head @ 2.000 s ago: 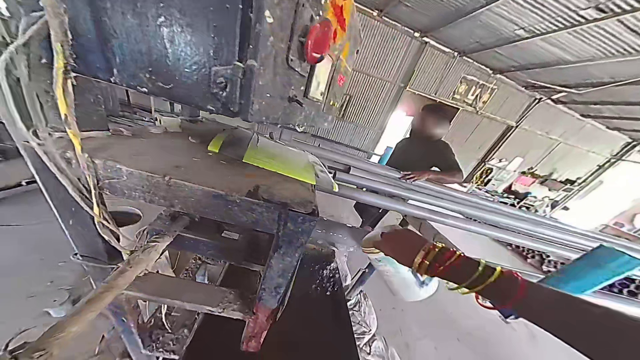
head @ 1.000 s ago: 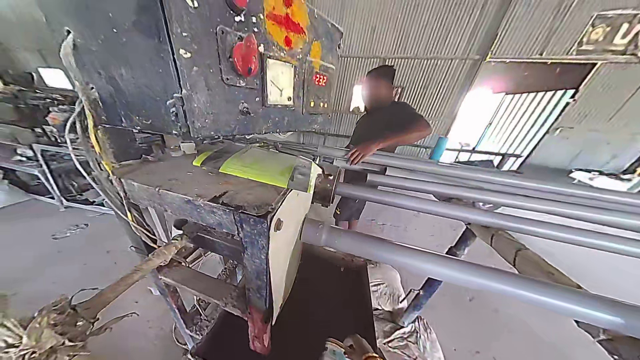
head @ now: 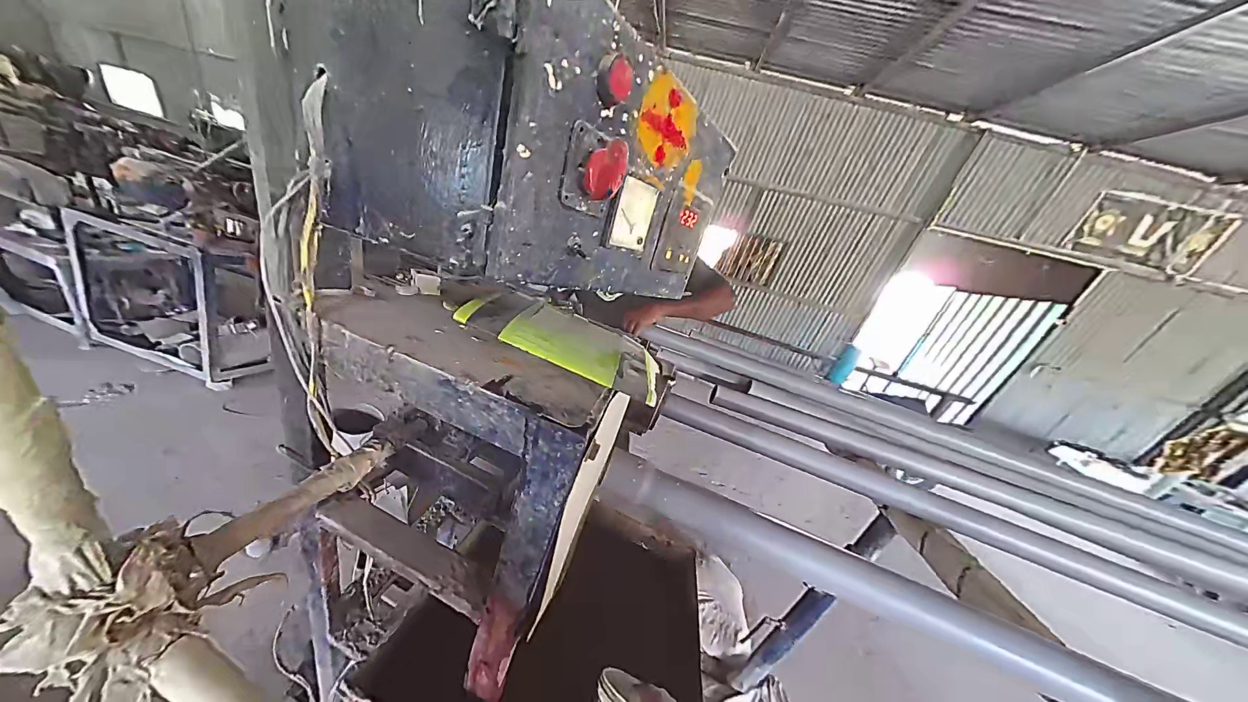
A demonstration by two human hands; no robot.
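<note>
Neither my left hand nor my right hand shows in the head view. A large grey pipe (head: 858,575) slants down to the right from beside a pale flat board (head: 575,517) at the machine's end. Above it, several thinner grey pipes (head: 877,468) run side by side to the right. A yellow-green striped cover (head: 561,341) lies on the worn metal machine table (head: 429,341). Over the table stands a dark control cabinet (head: 546,175) with a red knob (head: 605,170), a dial gauge (head: 634,213) and a lit red display (head: 688,217).
Behind the cabinet, a co-worker's arm (head: 697,302) reaches to the pipes. A cloth-wrapped pipe (head: 44,468) and a wrapped bar (head: 302,497) cross the lower left. Loose wires (head: 310,253) hang beside the table. A metal frame (head: 146,292) stands at the far left; white sacks (head: 721,604) lie below the pipes.
My bangled arm, seen two seconds ago at the right, is out of view. The view has swung, and the cabinet now covers most of the co-worker.
</note>
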